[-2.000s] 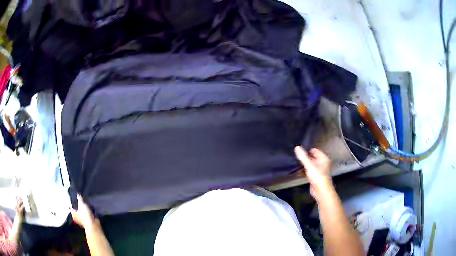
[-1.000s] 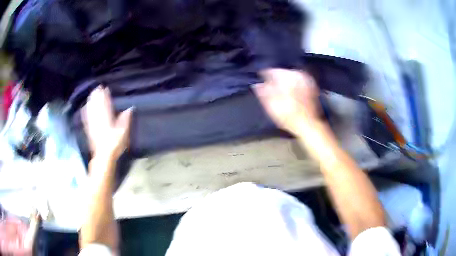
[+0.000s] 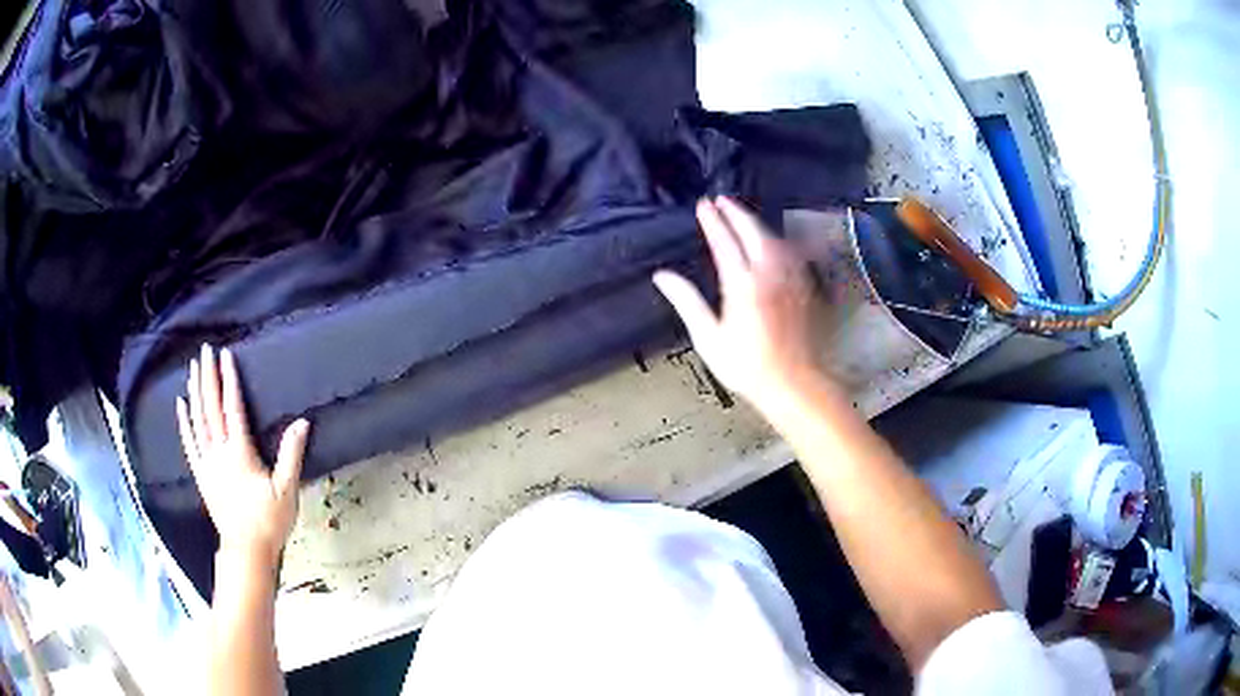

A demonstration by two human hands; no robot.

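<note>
A dark navy-purple garment (image 3: pixel 408 326) lies across the pressing table (image 3: pixel 544 456), its near part a smooth flat strip with thin ragged seam lines, its far part crumpled. My left hand (image 3: pixel 238 442) lies palm down with fingers apart on the strip's left end. My right hand (image 3: pixel 741 299) rests with fingers spread on the strip's right end. Neither hand grips the cloth. The steam iron (image 3: pixel 952 258), with an orange-brown handle and dark body, stands at the table's right edge, right of my right hand.
A hose (image 3: pixel 1156 231) curves from the iron up the right side. Below the right edge are a white roll (image 3: pixel 1108 496) and a white box-like surface (image 3: pixel 993 456). A second white table with dark items (image 3: pixel 52 510) shows at the left edge.
The garment's near edge has moved away from me, uncovering stained table cover. My hands went from the near corners to lying on the strip. The view has shifted; the iron remains at the right edge.
</note>
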